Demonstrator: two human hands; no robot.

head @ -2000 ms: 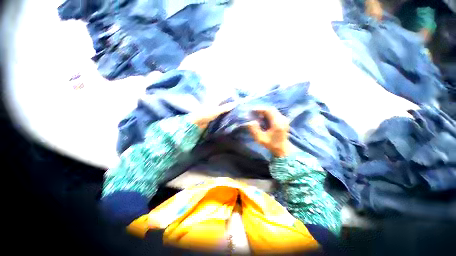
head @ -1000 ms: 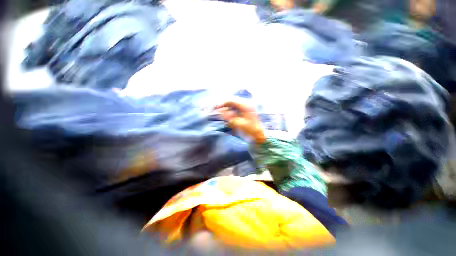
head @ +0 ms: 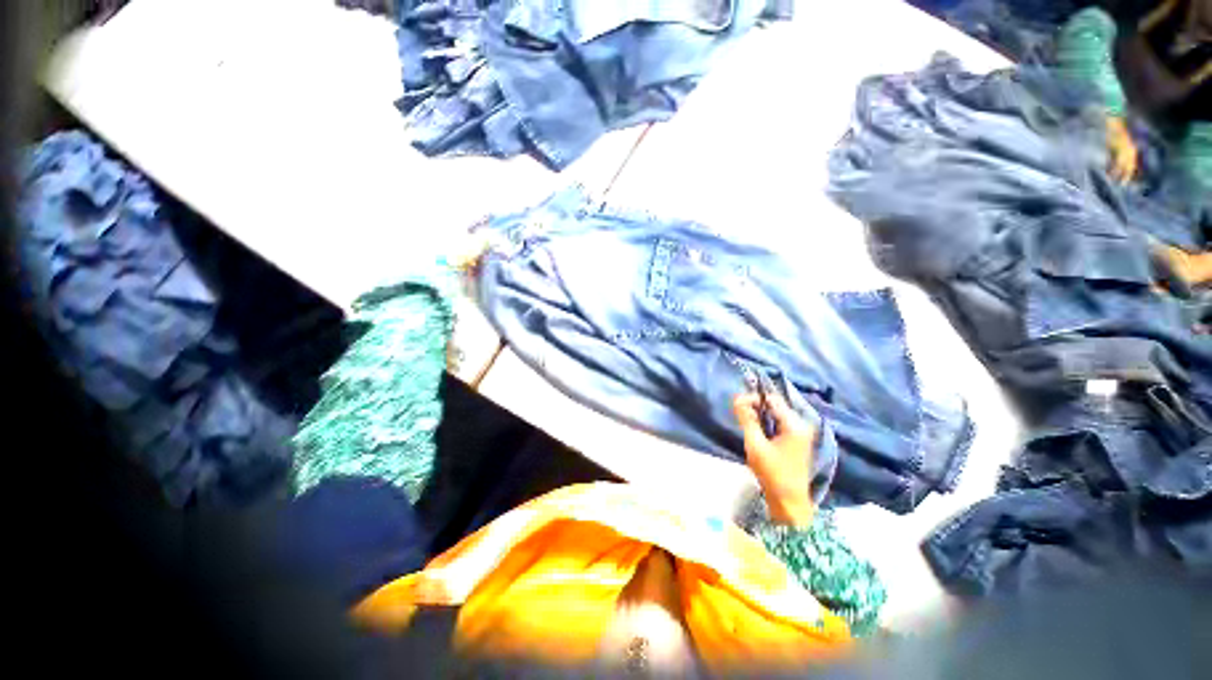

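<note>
A blue denim garment (head: 638, 299) with faded areas and pale stitching lies spread across the white tabletop in front of me. My left hand (head: 468, 263) is at the garment's left end, small and washed out by glare; its fingers are hard to make out. My right hand (head: 782, 445) is over the garment's lower right part. Its fingers are curled around small dark thread snips (head: 764, 407), mostly hidden in the hand.
A denim pile (head: 558, 80) lies at the far side of the white tabletop (head: 266, 146). More dark denim (head: 984, 199) lies at the right, by another person's hands (head: 1123, 149). A blue heap (head: 113, 279) is below the table edge at left.
The garment was bunched, then blurred in motion; now it lies spread out flat. My left hand, out of sight one second ago, is at its left end. My right hand has moved right and nearer to me.
</note>
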